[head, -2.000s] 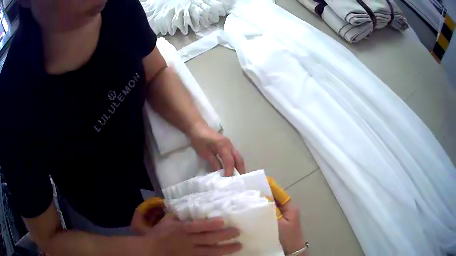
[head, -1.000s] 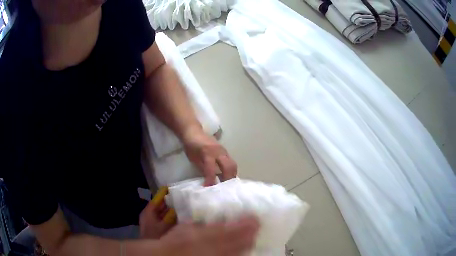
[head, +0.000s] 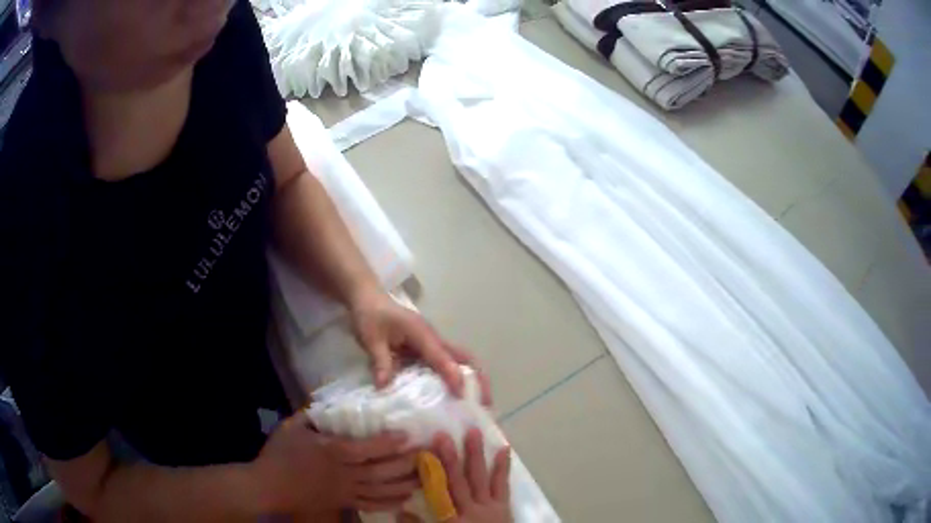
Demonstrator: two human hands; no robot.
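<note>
A white sheer curtain panel with a gathered, pleated heading lies at the near table edge. My right hand, with a yellow finger cot, rests on its right side with the fingers spread; whether it grips the cloth does not show. Only a speck of yellow shows at the heading's left edge, and my left hand is otherwise hidden. Another person's hand lies flat across the cloth from the left. That person's other hand touches the heading's far side.
A long white curtain runs across the table. A folded white bundle lies beside the person in black. A white tieback, a fanned pleated curtain and a strapped beige bundle lie at the far side.
My right hand has moved from the cloth's right side onto its top. The heading has shifted left and looks more compact. My left hand's yellow cot is now almost hidden. The view has shifted slightly.
</note>
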